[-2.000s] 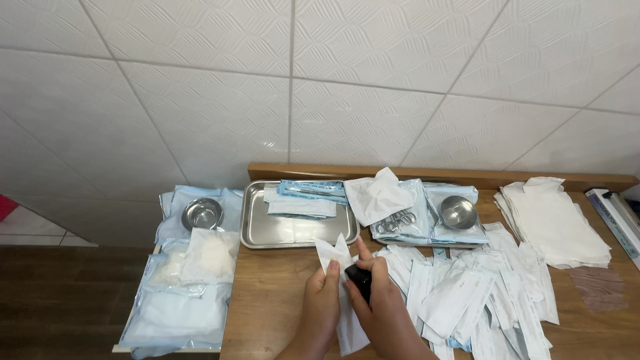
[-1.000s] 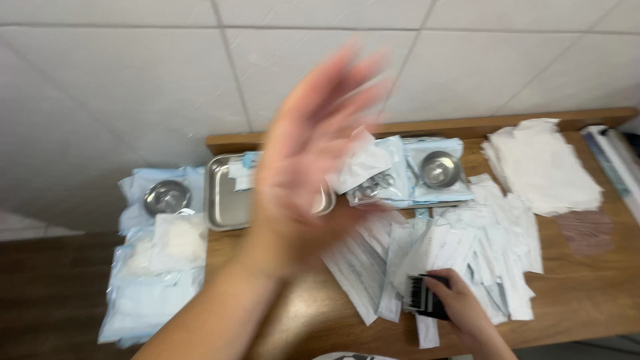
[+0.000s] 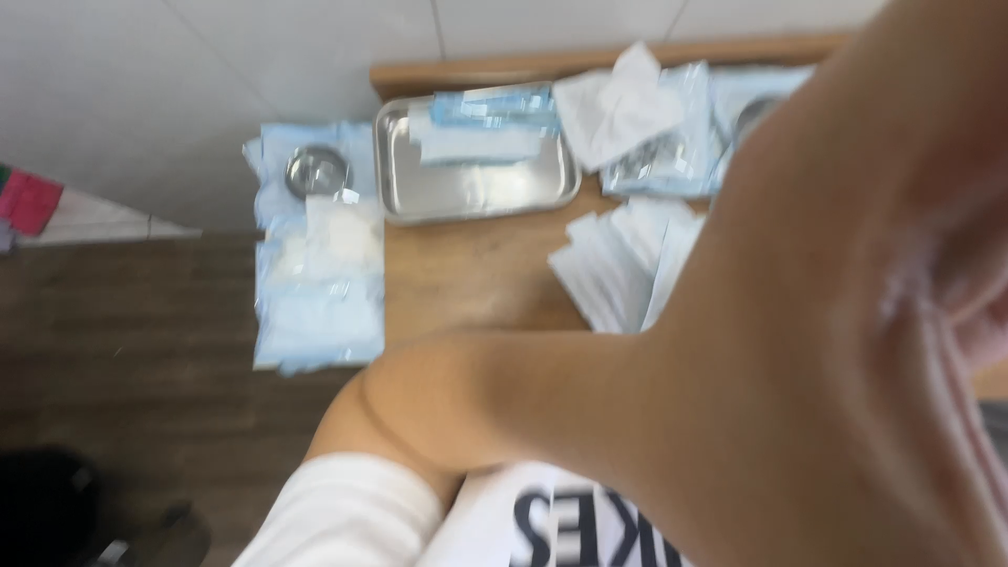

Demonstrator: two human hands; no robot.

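Note:
My left hand is raised very near the camera and covers the right side of the view; its fingers are mostly outside the frame or blurred, so what it does cannot be told. My right hand does not show. Left of my hand lie white paper-backed pouches, partly covered by my forearm. A steel tray holds blue and white packets. Beside it, a folded white cloth rests on clear pouches with metal instruments inside.
At the table's left end, blue wrapped packs lie stacked, with a steel bowl in a pouch on them. A second bowl is partly behind my hand. A wooden ledge runs along the tiled wall.
My left hand has come from over the tray to close before the camera. My right hand, seen earlier with a black object at the pouches, is out of sight. The view has shifted left.

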